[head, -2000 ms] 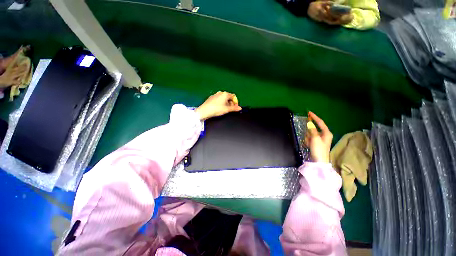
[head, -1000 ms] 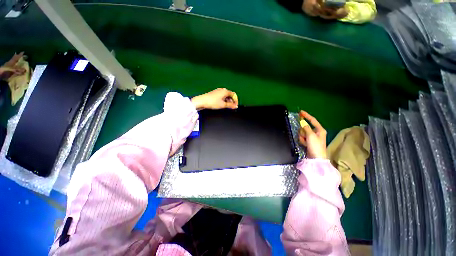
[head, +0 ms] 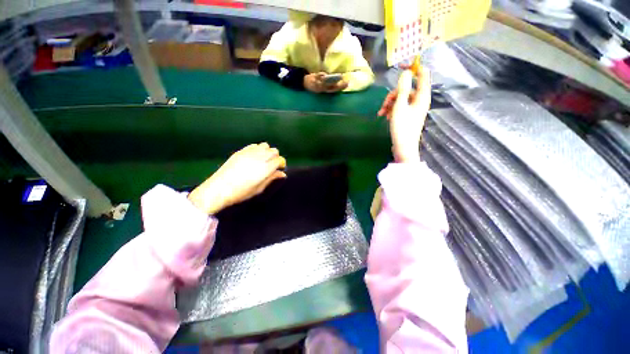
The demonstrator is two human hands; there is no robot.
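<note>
A matte-black panel unit lies on a silvery bubble-wrap sheet on the green bench. My left hand is over the panel's far left part, fingers bent and loosely apart, with a yellow cap on one fingertip; it holds nothing visible. My sleeve hides the panel's left end. My right hand is raised at the upper right, its fingertips at the lower edge of a hanging yellow sheet with rows of red dots. Whether the fingers grip anything is unclear.
Bubble-wrap bags stand fanned at right. A sliver of tan cloth shows beside my right sleeve. Other black units lie on wrap at left, beyond a pale post. A person in yellow sits opposite, holding a small device.
The view has tilted up and turned right. My right hand has left the panel's right end and risen to the yellow sheet. My left hand now reaches over the panel.
</note>
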